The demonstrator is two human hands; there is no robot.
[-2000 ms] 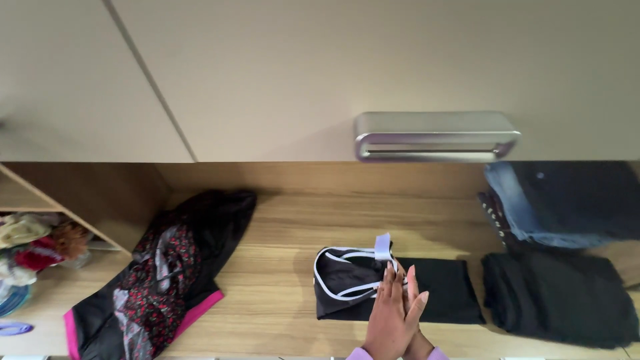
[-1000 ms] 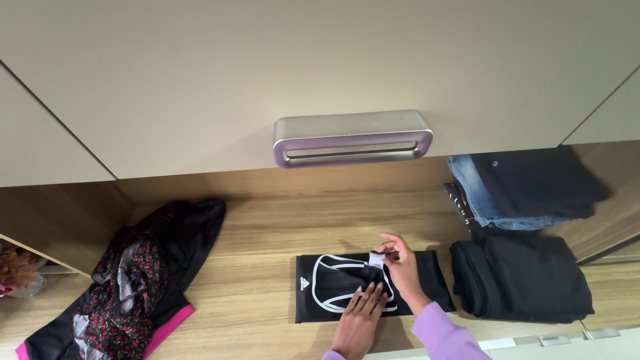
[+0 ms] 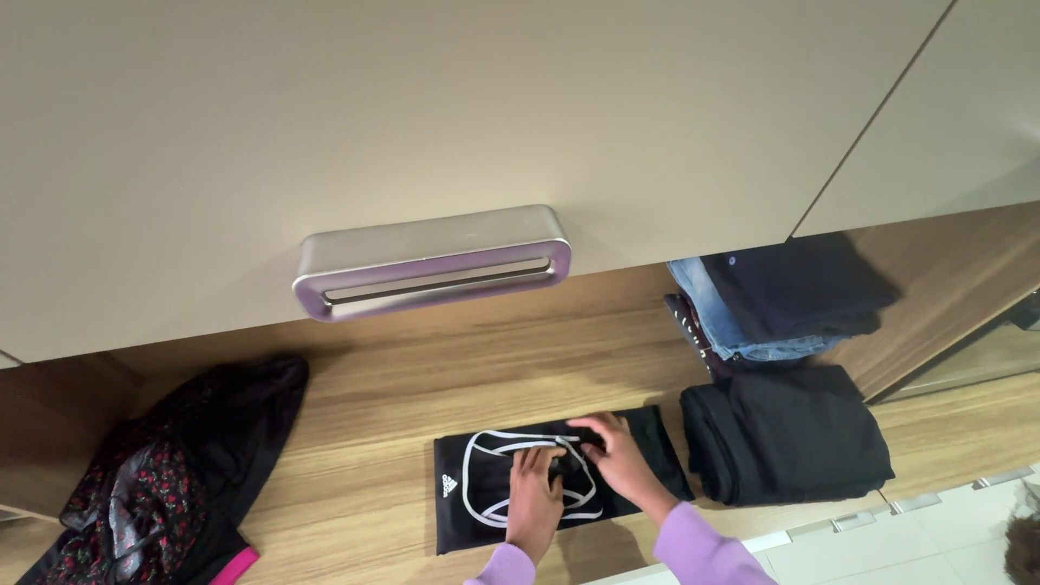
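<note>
A black garment with white piping [image 3: 487,479] lies on a folded black Adidas garment [image 3: 451,524] near the front of the wooden shelf. My left hand [image 3: 536,496] rests on the piped garment, fingers bent at its middle. To the right, my right hand [image 3: 613,455] touches the same garment's upper right part with its fingertips. Whether either hand pinches the fabric cannot be told. Both hands cover part of the garment.
Folded black clothes [image 3: 792,439] and a stack with blue jeans [image 3: 715,313] sit at the right. A crumpled floral garment [image 3: 154,487] lies at the left. A cabinet door's metal handle [image 3: 435,260] juts out above.
Two seconds ago my hands were palm to palm over the garment; now they are apart on it. The pale tag seen between the fingers earlier is no longer visible. The view has shifted.
</note>
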